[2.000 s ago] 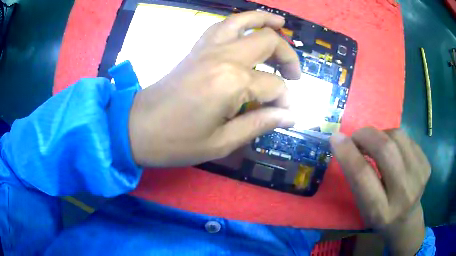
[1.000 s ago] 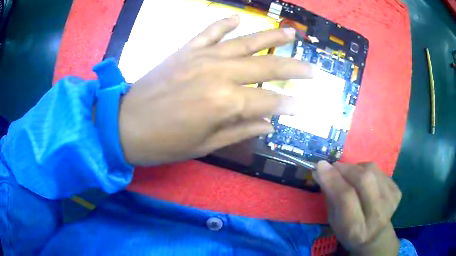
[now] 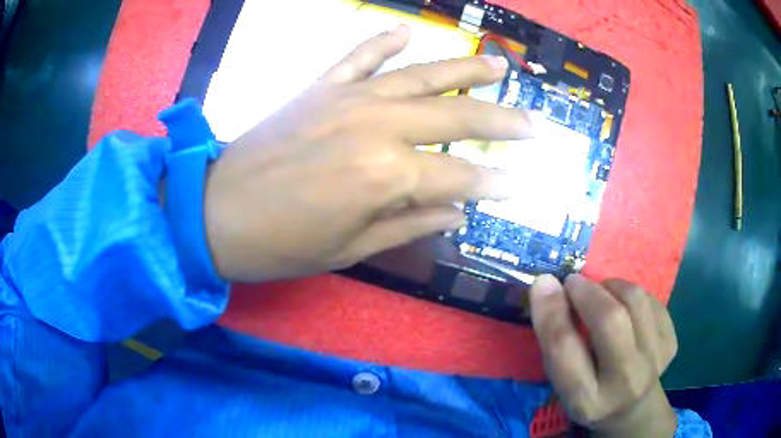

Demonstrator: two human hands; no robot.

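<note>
An opened tablet (image 3: 402, 269) lies insides up under my hands. Its blue mainboard (image 3: 557, 111) is at the right end, with a shield plate glaring white. The battery (image 3: 274, 60) also glares white at the left. My left hand (image 3: 360, 162) lies flat over the battery and the board's left part, fingers spread, holding nothing. My right hand (image 3: 604, 346) is at the lower right corner of the tablet, thumb and finger pinched on thin metal tweezers (image 3: 501, 269). The tweezers point left along the board's lower edge, by small white connectors. Their tip contact is unclear.
A red-pink foam pad (image 3: 655, 154) lies under the tablet on the dark green bench (image 3: 719, 316). A dull yellow stick (image 3: 736, 158) lies on the bench at the right. A blue strap (image 3: 190, 201) is around my left wrist.
My left hand has opened out flat from its curled pose over the board. My right hand has moved left and down with the tweezers. The tablet has shifted slightly right.
</note>
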